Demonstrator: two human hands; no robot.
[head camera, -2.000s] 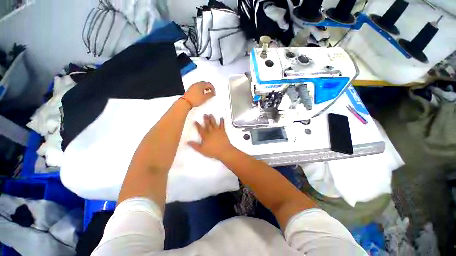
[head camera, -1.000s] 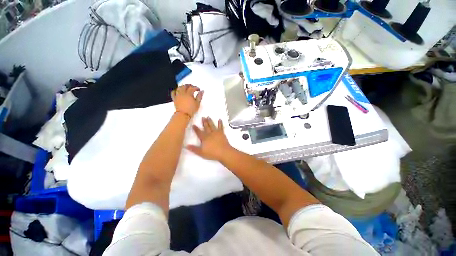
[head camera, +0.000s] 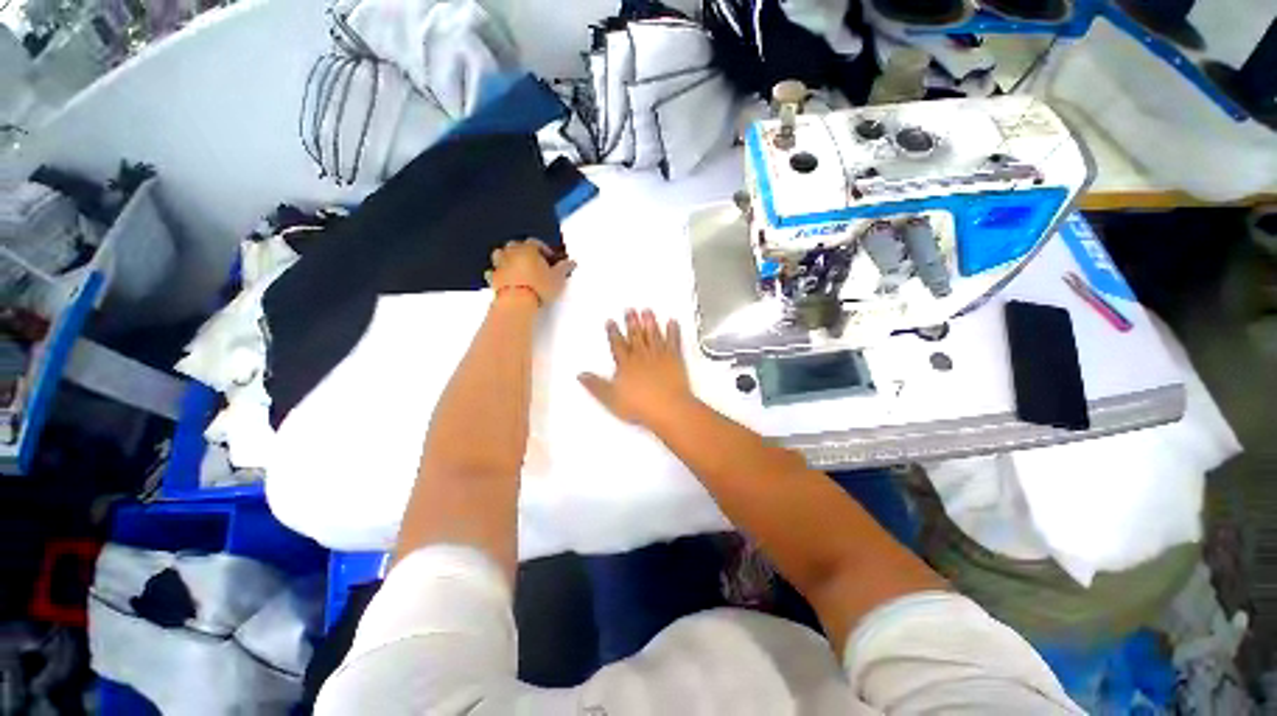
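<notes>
A broad white fabric panel (head camera: 462, 378) lies flat on the table to the left of the overlock machine (head camera: 910, 168). A stack of black panels (head camera: 420, 224) lies at its back left. My left hand (head camera: 529, 269) is at the black stack's lower right corner, fingers curled down at the edge. Whether they pinch the cloth cannot be told. My right hand (head camera: 644, 367) rests palm down on the white fabric, fingers spread, just left of the machine's metal plate. It holds nothing.
A smartphone (head camera: 1046, 364) and pink and blue snips (head camera: 1099, 301) lie right of the machine. A control display (head camera: 817, 378) is in the machine bed. Bundles of grey-white pieces (head camera: 658, 91) stand behind the table. Blue crates (head camera: 175, 525) are below at left.
The view has shifted, so the scene appears farther right. My left hand has moved left from the white fabric to the black stack's corner. My right hand has stayed nearly in place.
</notes>
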